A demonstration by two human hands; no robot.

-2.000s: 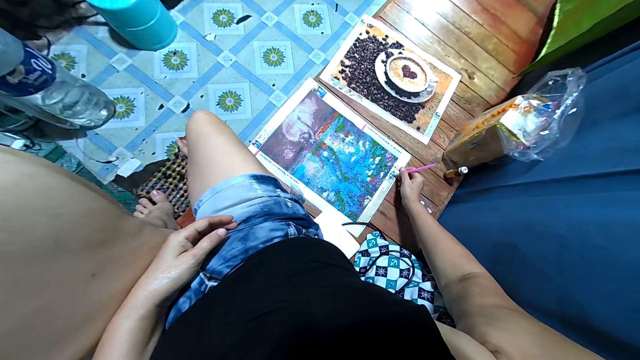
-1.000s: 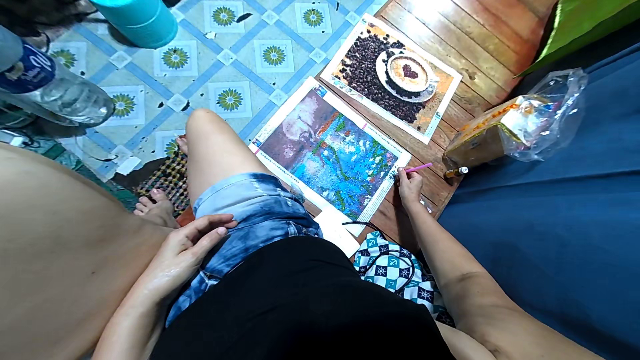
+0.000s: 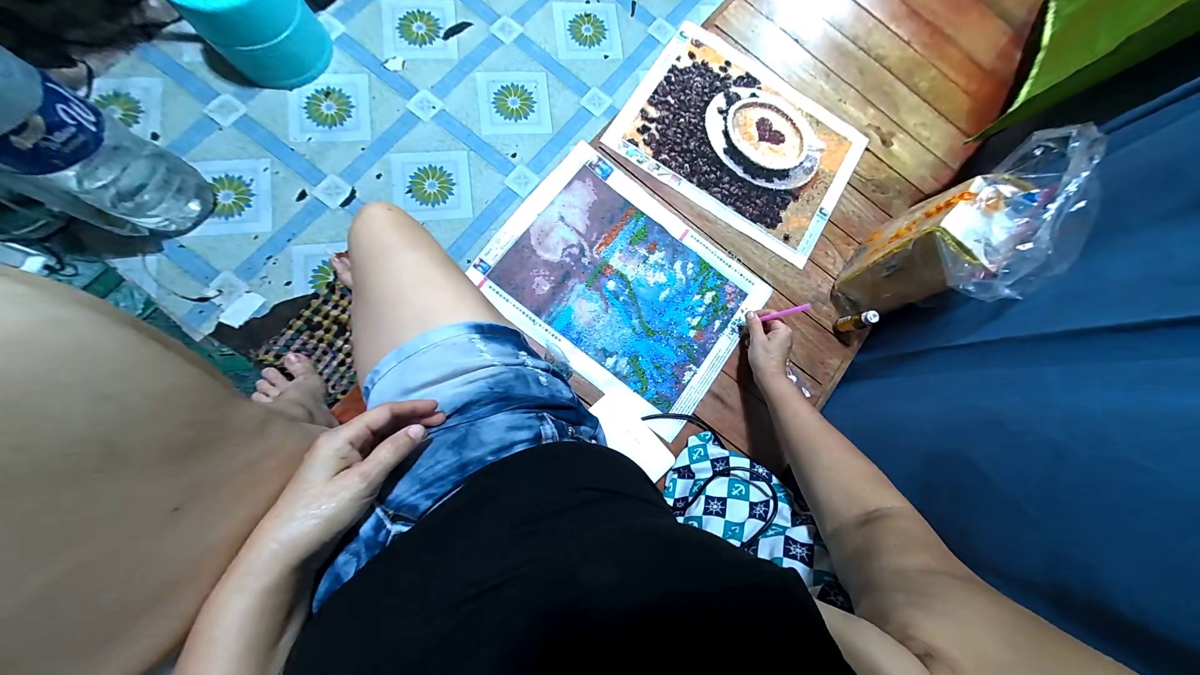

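Observation:
My right hand point(image 3: 769, 347) grips a thin pink pen-like tool point(image 3: 786, 312) at the right corner of a blue and purple diamond-painting canvas point(image 3: 623, 295). Its fingertips are at the canvas's white margin. Empty-handed, my left hand point(image 3: 361, 459) rests on the denim shorts point(image 3: 469, 384) with its fingers loosely spread. Beyond the canvas lies a second picture point(image 3: 731, 141), showing a coffee cup with a heart among coffee beans. A white sheet point(image 3: 633, 436) is partly under the near edge of the canvas. Some small clear plastic thing point(image 3: 799, 380) lies beside my right wrist.
A box in clear plastic point(image 3: 900, 248) and a small capped bottle point(image 3: 856, 322) stand on the wooden boards point(image 3: 877, 150) at right. Patterned fabric point(image 3: 722, 487) with a black cord lies near my right forearm. At left are a large plastic bottle point(image 3: 141, 183) and a turquoise container point(image 3: 262, 42).

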